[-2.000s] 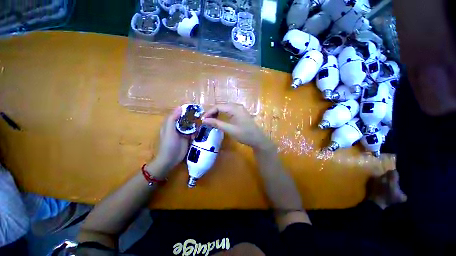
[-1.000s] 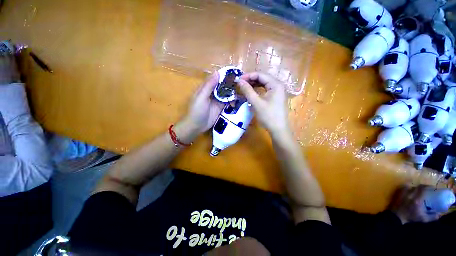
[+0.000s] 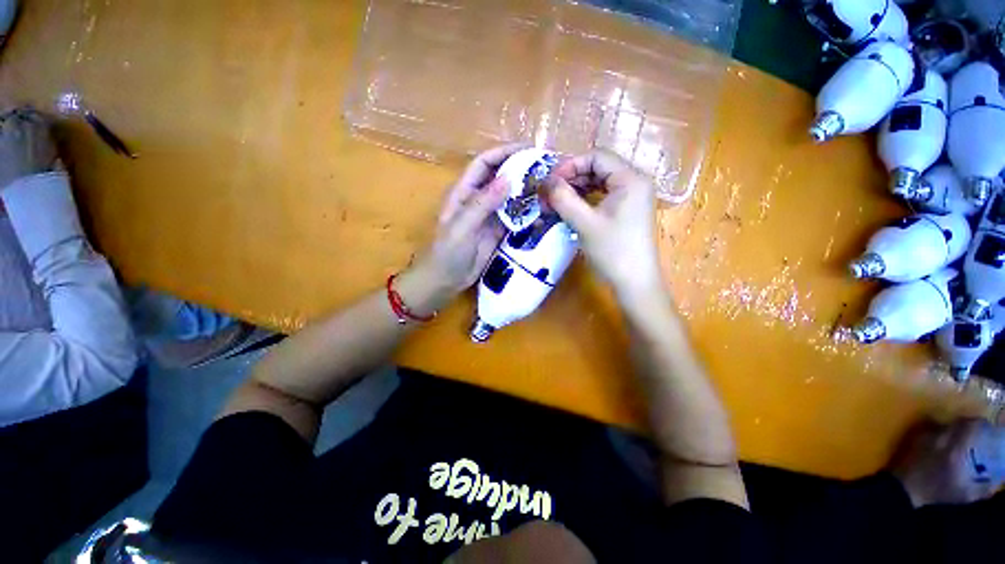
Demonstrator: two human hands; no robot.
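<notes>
My left hand (image 3: 468, 226) holds a white half-round camera head shell (image 3: 516, 196), its dark and silvery inside facing up towards my right hand. The fingertips of my right hand (image 3: 604, 204) are pinched together at the shell's right edge. What they pinch is too small to tell. A white bulb camera body (image 3: 529, 283) lies on the orange bench just below the shell, its wide end up against my hands. Its screw base (image 3: 481, 329) points down-left. A black window shows on its side. Any wires between shell and body are hidden or blurred.
A clear plastic tray (image 3: 441, 110) lies beyond my hands. Several white bulb bodies (image 3: 910, 245) are piled at the right. A thin dark tool (image 3: 110, 138) lies at the left. Another person's sleeve (image 3: 50, 237) is at the left, and another person's hand (image 3: 950, 461) at the lower right.
The view has shifted, and the tray of head parts has left the picture. The shell has tilted in my left hand, and my left fingers now wrap over it. My right fingertips stay at its edge.
</notes>
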